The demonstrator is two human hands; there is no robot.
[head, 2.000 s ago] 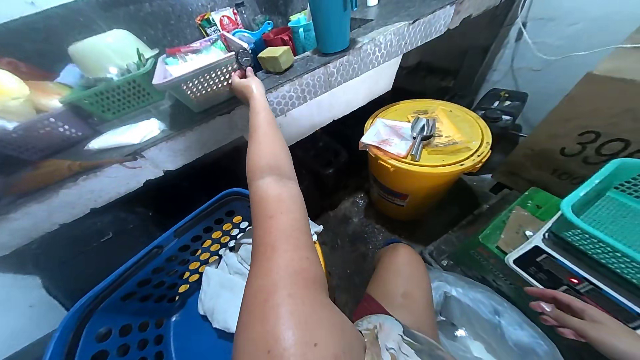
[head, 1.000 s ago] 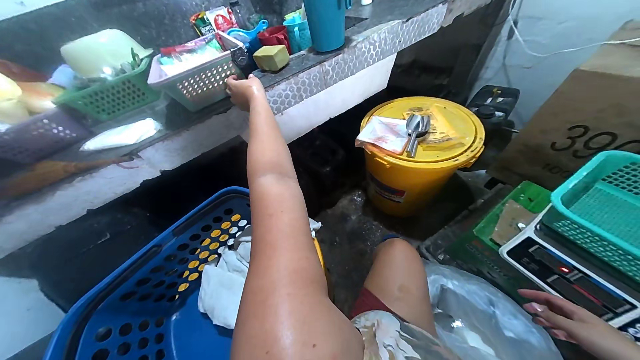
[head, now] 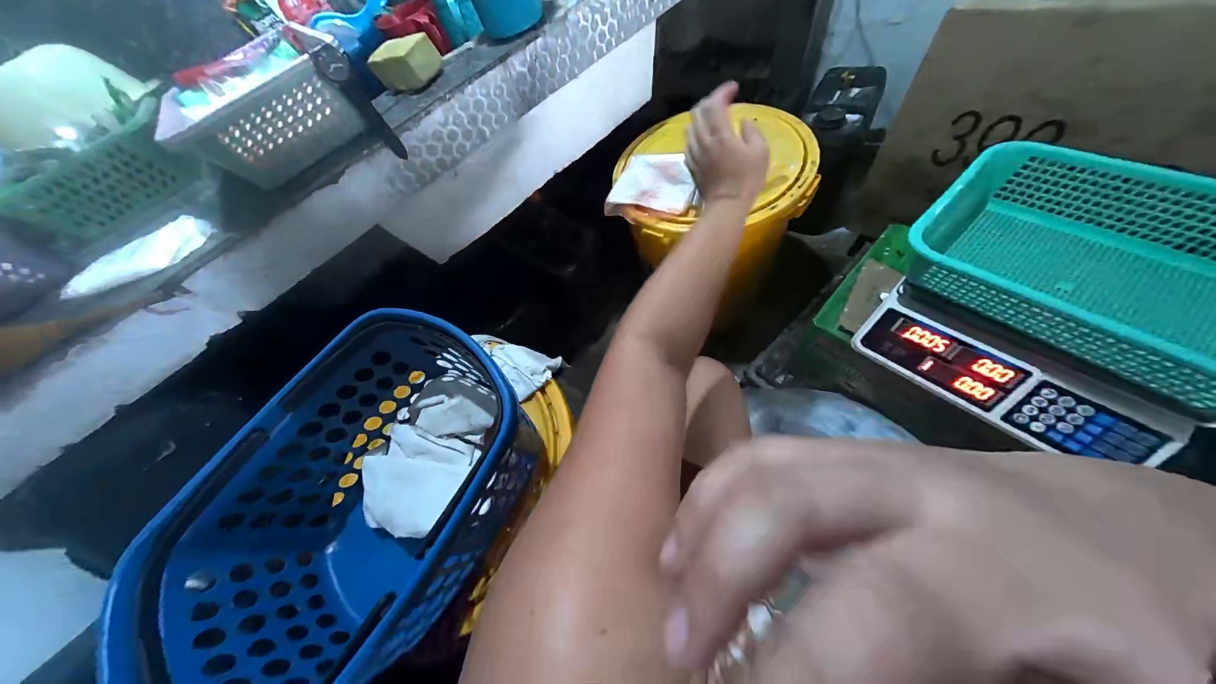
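Note:
My left hand reaches out over the lid of a yellow bucket, beside a stained white cloth or packet. Its thumb stands apart from its fingers, and nothing shows in it; the hand covers the part of the lid behind it. Close to the camera at lower right, my right hand is large and blurred with bent fingers, and whether it holds anything is hidden. Below and left of my left forearm stands a blue plastic basket with white cloth at its side.
Along the upper-left counter stand a grey basket with a dark blade-like thing at its end, a green basket and a yellowish block. A digital scale carries a green tray at right, before a cardboard box.
My left hand has left the end of the grey basket and moved right to the yellow bucket, where metal utensils lay on the lid. My right hand has come closer to the camera.

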